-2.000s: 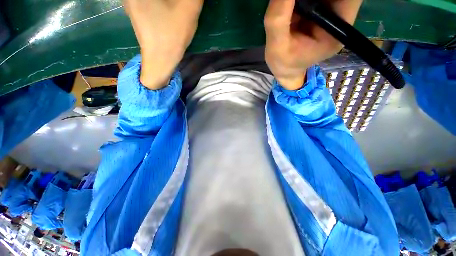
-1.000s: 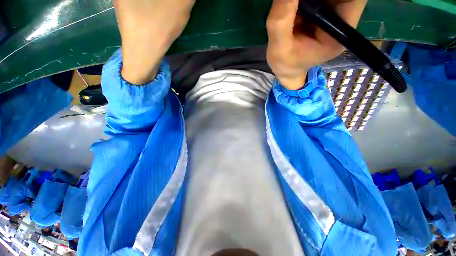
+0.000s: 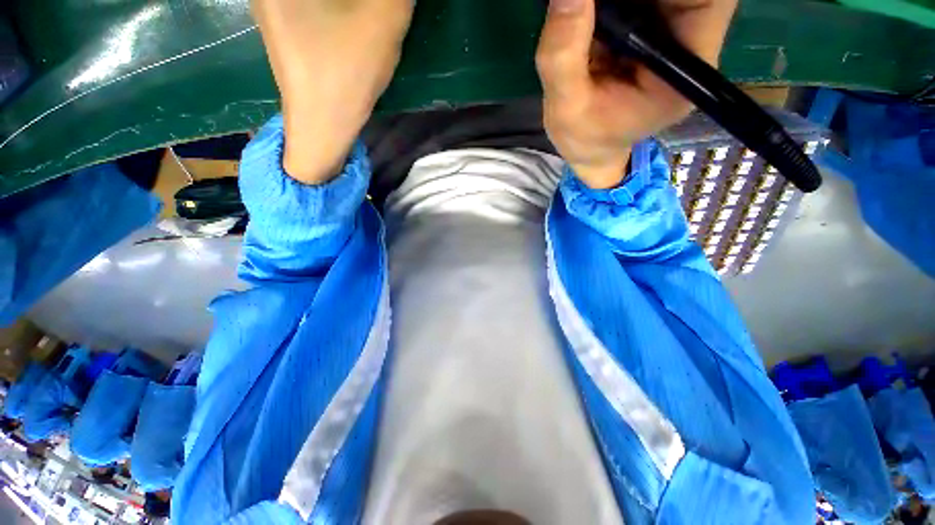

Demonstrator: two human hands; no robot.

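Note:
My right hand, cut off by the top edge, is closed around the black handle of a soldering iron. The handle's ribbed rear end points down and right; its tip is out of the picture. My left hand is over the green bench mat, with its fingers beyond the top edge, so what it holds cannot be seen. A thin shiny solder wire runs across the mat at left towards my left hand.
A tray filled with rows of small pale parts lies below the bench edge at right. A black object lies by a cardboard box below the edge at left. Blue smocks show at both sides.
My left hand moved left, then came back to the right. The rear end of the iron has shifted slightly left. My right hand still holds it.

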